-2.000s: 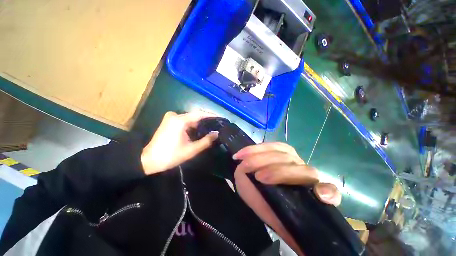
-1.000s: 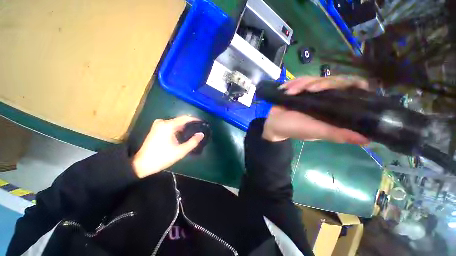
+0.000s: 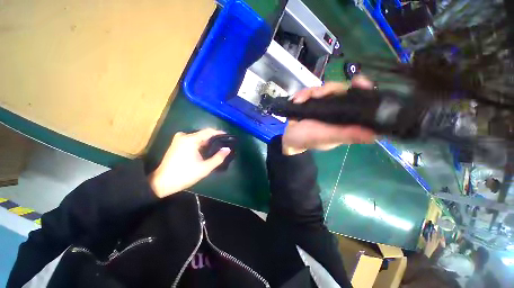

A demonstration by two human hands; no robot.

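Observation:
My left hand holds a small black round housing between thumb and fingers, low over the green bench. My right hand is closed around a long black electric screwdriver, which is blurred and lies almost level. The screwdriver's front end is at the feeder outlet on the white front plate. Its tip cannot be told apart from the dark mechanism. The silver-grey screw feeder stands in the blue plastic tray. No screw can be made out.
The tan work board lies at the left on the green bench. The conveyor line with a black housing runs beyond the tray. An open cardboard box is below the bench edge. A person's hand shows at the lower right.
The screwdriver has moved from the housing over to the feeder outlet, its front end now further left than a second ago. My left hand has kept the housing and moved slightly left from the earliest frame.

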